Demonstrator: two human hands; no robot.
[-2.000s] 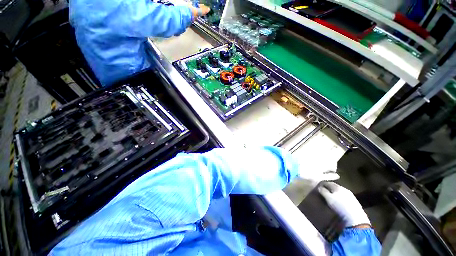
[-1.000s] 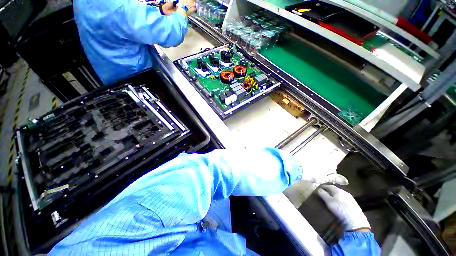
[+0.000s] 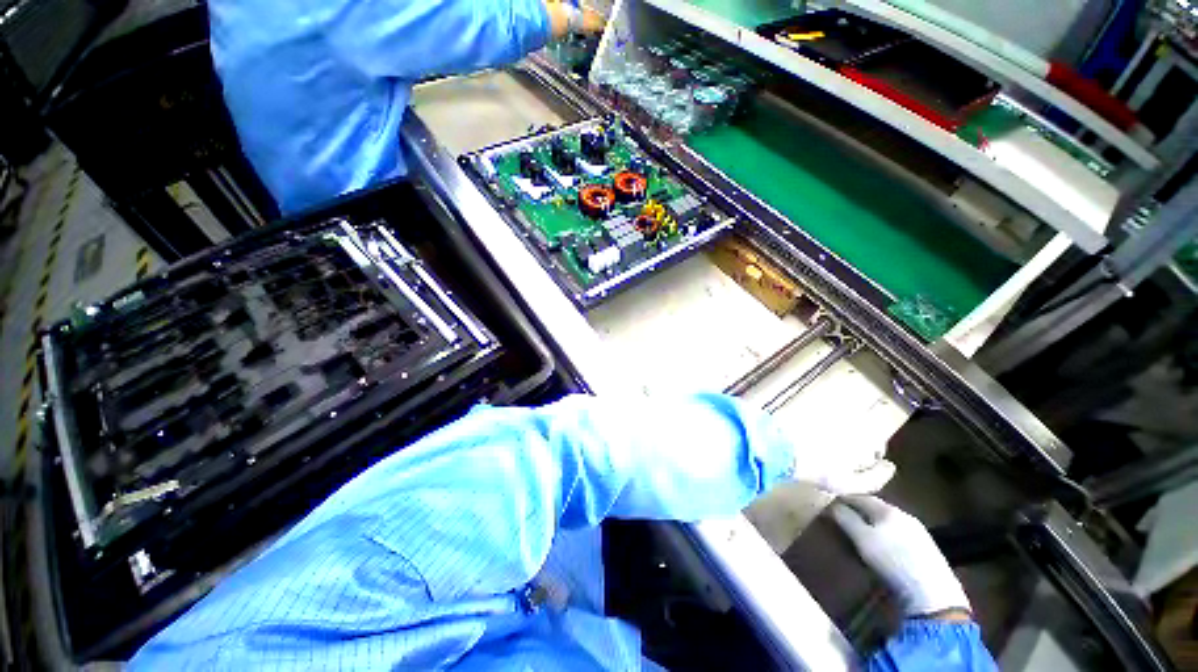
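Observation:
My left hand [image 3: 841,460], white-gloved, lies over the pale conveyor bed near its end, partly washed out by glare. My right hand [image 3: 901,551], white-gloved, is just below and right of it over the dark gap, the two fingertips close or touching. I cannot tell whether either holds anything. A green circuit board [image 3: 565,223] with orange-red ring coils, yellow parts and white-silver strips sits in a black carrier frame [image 3: 666,265] on the conveyor, beyond my left hand and touched by neither hand.
A stack of black carriers [image 3: 250,368] stands in a black bin at left. Paired crossbars [image 3: 794,360] span the conveyor bed. A person in a blue smock [image 3: 329,79] stands at upper left. A green-matted shelf [image 3: 841,210] holds clear plastic items; a red-edged black tray [image 3: 893,66] is above.
My hands have stayed in nearly the same place with small finger movements. The other person's arm has shifted right. The board remains in place.

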